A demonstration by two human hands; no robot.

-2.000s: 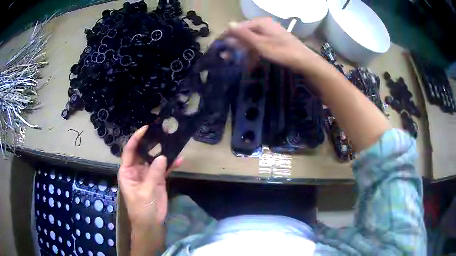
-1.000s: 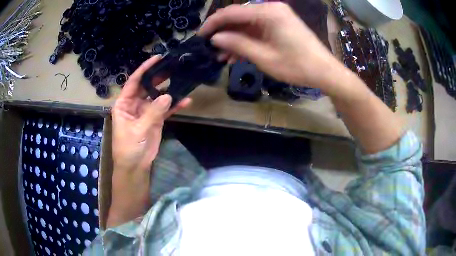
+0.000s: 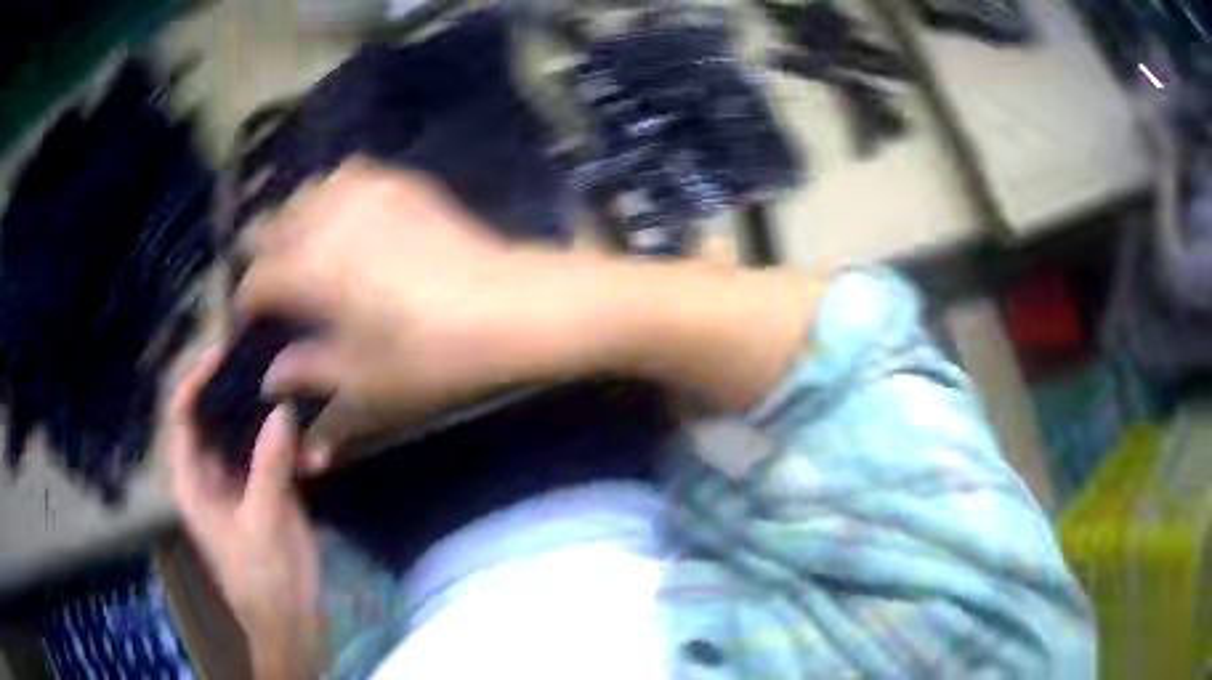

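The picture is strongly blurred. My left hand is at the left, closed around a dark front panel, which is mostly hidden by both hands. My right hand lies over the panel, with its fingertips at it; what else it holds cannot be told. The heap of black knobs or rings is at the left. The stacked dark panels lie beyond my right hand. The pile of circuit boards is right of them.
Small dark pieces lie right of the boards on the bench. A yellow crate stands at the lower right, with a red thing above it. A box of panels shows at the lower left.
The view has swung to the right, so the bench things appear further left and tilted. Both hands stay together at the panel. The yellow crate has come into view.
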